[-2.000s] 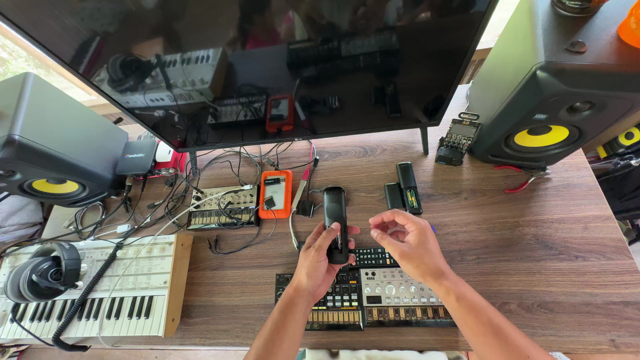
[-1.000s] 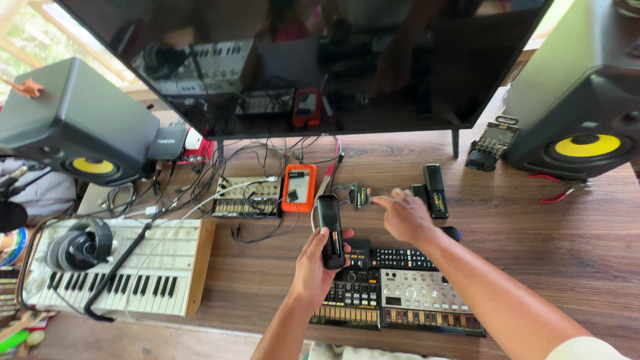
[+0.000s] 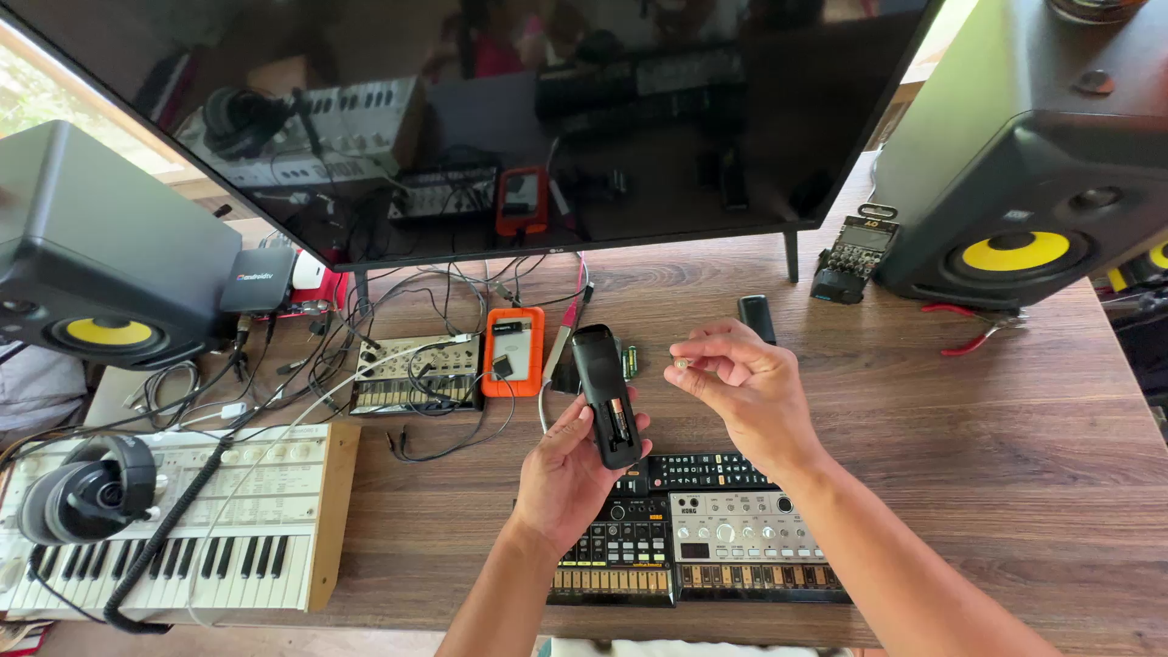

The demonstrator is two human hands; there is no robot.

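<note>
My left hand [image 3: 579, 456] holds a black remote control [image 3: 602, 392] back side up, its battery compartment uncovered. One battery [image 3: 619, 420] shows inside the compartment. My right hand [image 3: 744, 388] is to the right of the remote, thumb and fingertips pinched on a small battery [image 3: 681, 363], seen nearly end-on. Behind the remote, green batteries [image 3: 630, 362] lie on the desk, partly hidden. Past my right hand lies another black remote [image 3: 756, 319], partly covered by the hand. A remote with many buttons [image 3: 707, 470] lies face up below my hands.
Two small synthesizers [image 3: 611, 547] [image 3: 748, 538] sit near the desk's front edge. A keyboard synthesizer [image 3: 164, 511] with headphones [image 3: 91, 493], cables and an orange-cased drive [image 3: 513, 351] are at left. Red-handled pliers [image 3: 976, 330] lie at right. A monitor [image 3: 547, 119] and speakers [image 3: 1031, 201] [image 3: 109, 246] stand behind.
My right hand has moved back from the batteries on the desk toward me, with a battery now in its fingertips. My left hand still holds the remote.
</note>
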